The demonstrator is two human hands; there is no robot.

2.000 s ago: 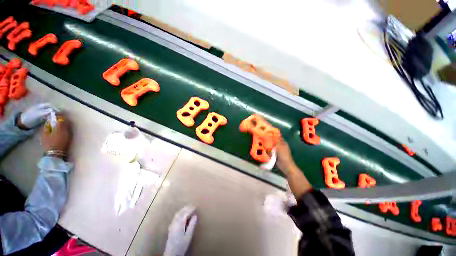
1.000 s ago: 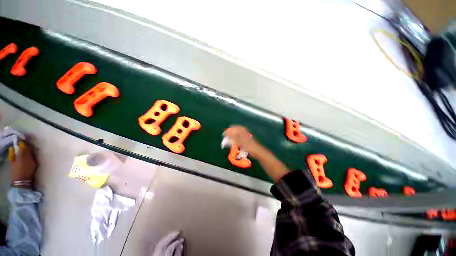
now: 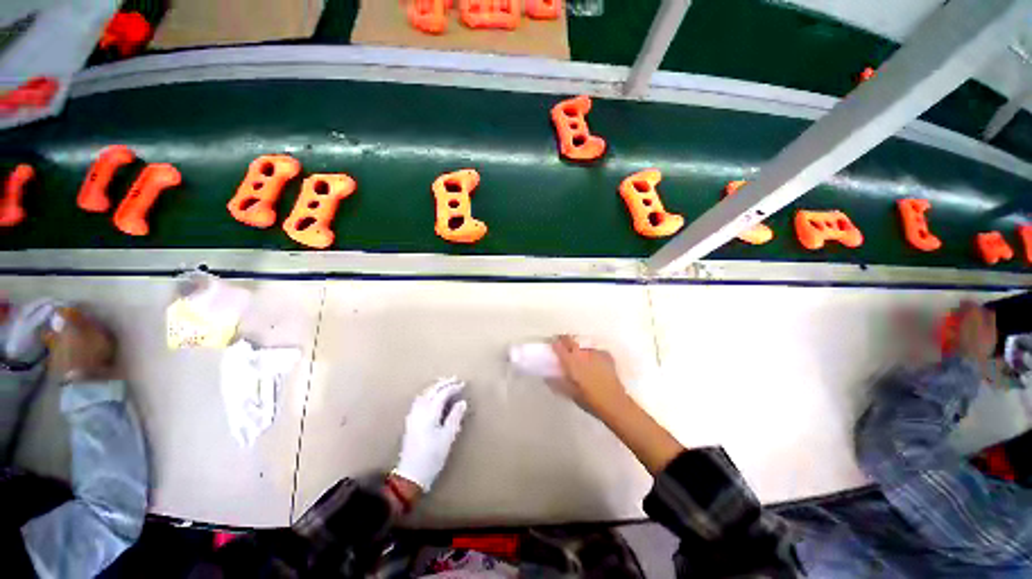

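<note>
My right hand [image 3: 588, 371], bare, is over the bench top in front of me and pinches a small white cloth [image 3: 536, 360]. My left hand [image 3: 431, 432], in a white glove, rests on the bench to the left; no object shows in it and its fingers are slightly curled and apart. An orange grip shell [image 3: 458, 207] lies on the green belt [image 3: 396, 221] ahead of my hands, apart from both. More orange shells lie along the belt on either side, some in pairs.
A white cloth [image 3: 256, 388] lies on the bench at left, below a bottle on a yellowish pad [image 3: 204, 317]. A neighbour's hands are at far left, another's at far right. A grey metal bar [image 3: 837, 141] slants over the belt. Cardboard [image 3: 515, 37] with shells lies beyond.
My right hand has moved from a shell on the belt back to the bench, still with the white cloth. My left hand shows more fully. The view has turned.
</note>
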